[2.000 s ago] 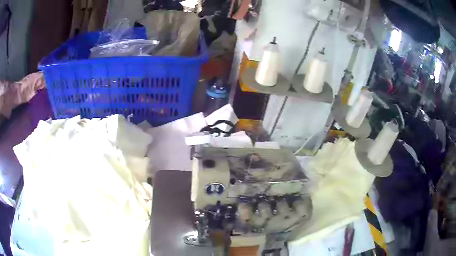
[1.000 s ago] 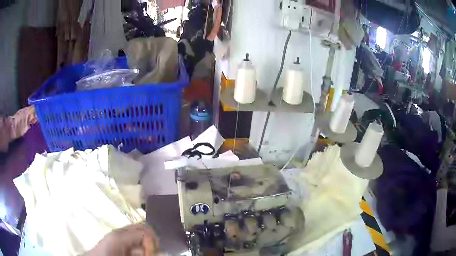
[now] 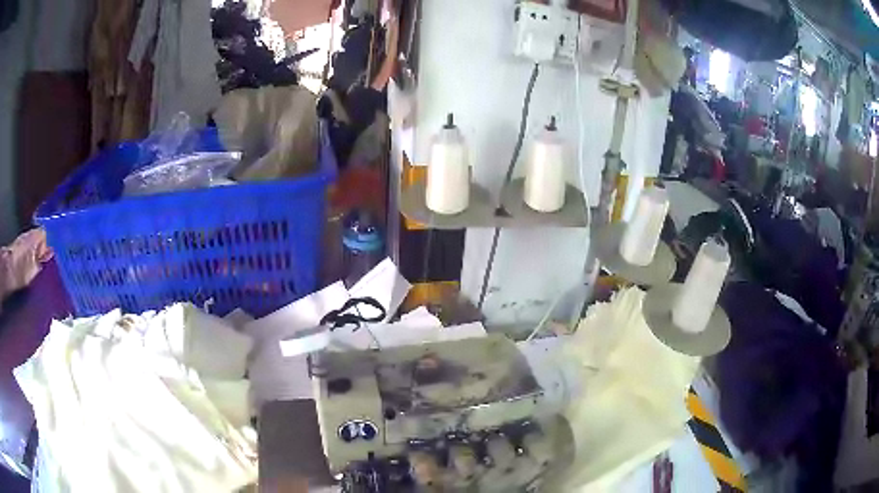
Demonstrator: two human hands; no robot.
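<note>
The overlock machine [image 3: 439,404] stands at the bottom centre, its lower part cut off by the frame edge. It has a round dark-and-white badge and a row of tension knobs [image 3: 463,460]. A loose heap of cream cut pieces [image 3: 125,404] lies to its left, partly overexposed. More cream cloth [image 3: 622,385] lies in folds to its right. Four white thread cones [image 3: 546,173] stand on round grey plates behind and to the right. Neither my left hand nor my right hand is in view.
A blue plastic basket [image 3: 193,246] holds clear plastic and tan cloth at the back left. A dark bottle [image 3: 361,241] stands beside it. Black-handled scissors [image 3: 353,312] lie on white paper [image 3: 299,323]. Yellow-black tape [image 3: 713,441] marks the right edge. A small reddish tool [image 3: 662,474] lies nearby.
The view has tilted and shifted, so the machine sits lower and further left. A hand seen one second ago at the bottom, by the cream heap, is gone from view.
</note>
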